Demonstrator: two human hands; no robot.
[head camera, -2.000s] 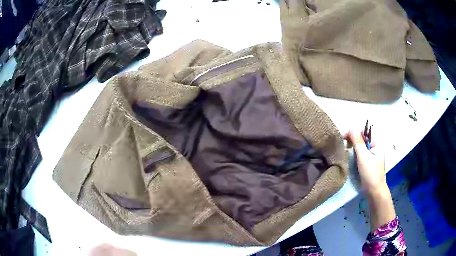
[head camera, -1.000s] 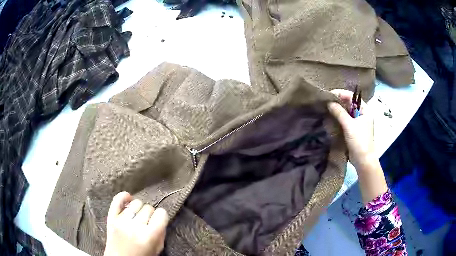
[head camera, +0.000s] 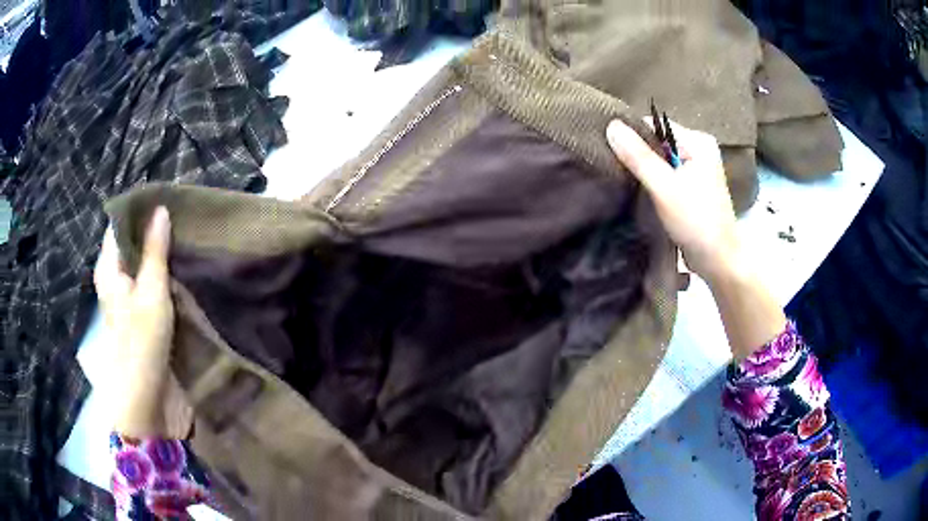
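The brown shorts (head camera: 580, 407) are held spread open at the waist, with the dark purple-brown lining (head camera: 458, 214) facing up. The fly zipper (head camera: 395, 149) shows as a pale line at the upper left of the opening. My left hand (head camera: 142, 315) grips the waistband at the left, thumb on the inner side. My right hand (head camera: 682, 188) grips the waistband at the upper right. The dark thread snips (head camera: 663, 134) stick up from my right hand, their handle hidden in it.
More brown shorts (head camera: 799, 112) lie at the upper right of the white table (head camera: 315, 97). Dark plaid garments (head camera: 193, 112) are heaped at the left. Thread clippings (head camera: 786, 235) lie at the right. Something blue (head camera: 865, 407) is below the table's right edge.
The left hand has moved up and left from the front cloth to the waistband's left end. The opening is spread wider and raised. The right hand has shifted slightly up and left.
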